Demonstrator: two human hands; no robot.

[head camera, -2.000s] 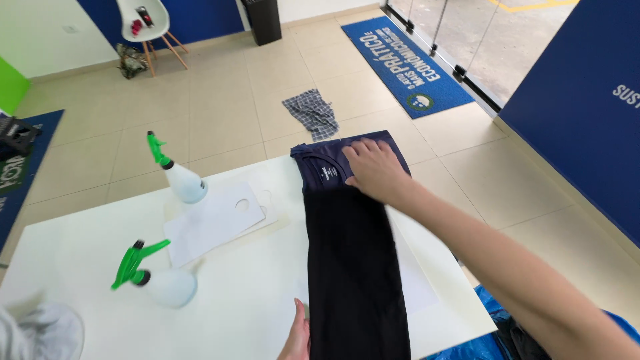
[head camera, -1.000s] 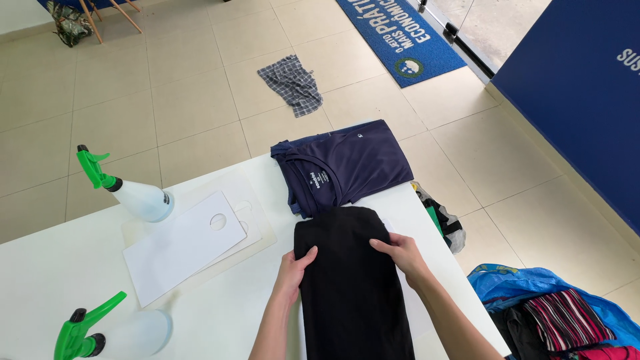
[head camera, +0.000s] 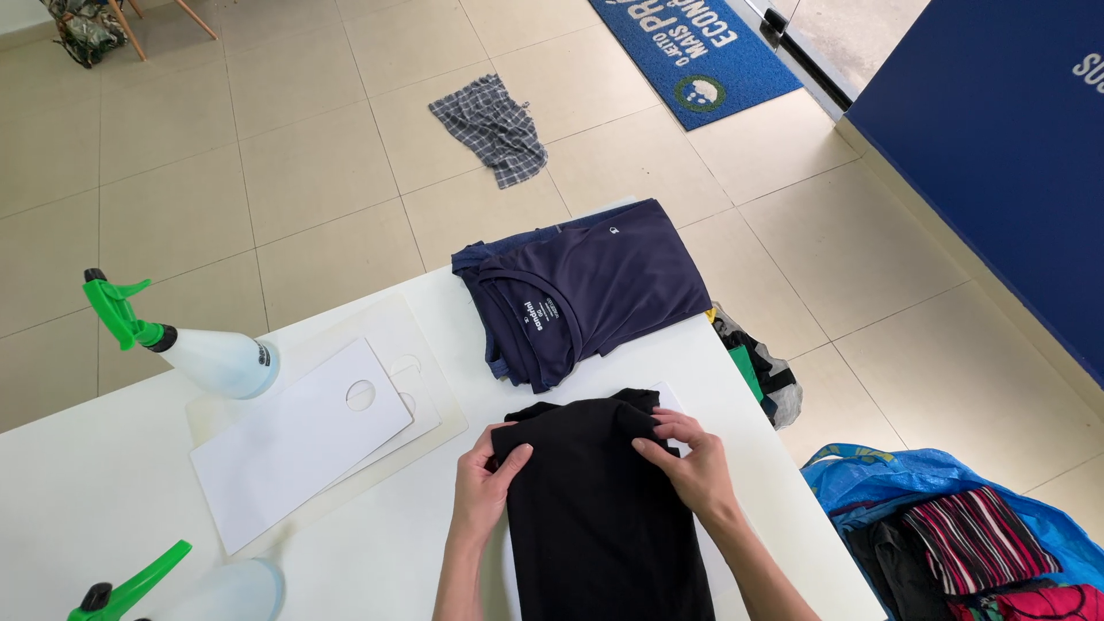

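A black garment (head camera: pixel 604 509), folded long and narrow, lies on the white table (head camera: pixel 388 535) toward me. My left hand (head camera: pixel 487 479) grips the left corner of its far end, thumb on top. The right corner of that end is pinched in my right hand (head camera: pixel 690 457), where the cloth is bunched and slightly raised. Just beyond, a folded navy T-shirt (head camera: pixel 621 276) rests on a folded dark blue garment (head camera: pixel 492 250) at the table's far edge. Part of a white sheet shows under the black garment.
Left on the table are two spray bottles (head camera: pixel 224 362) with green triggers and white cut-out templates (head camera: pixel 302 440). A checked cloth (head camera: pixel 496 129) and a blue doormat (head camera: pixel 699 60) lie on the floor. A blue bag (head camera: pixel 906 474) of clothes stands right of the table.
My right hand was on the navy T-shirt two seconds ago; both hands now hold the black garment's far end. The navy T-shirt now lies apart from the black garment. The view has tilted down.
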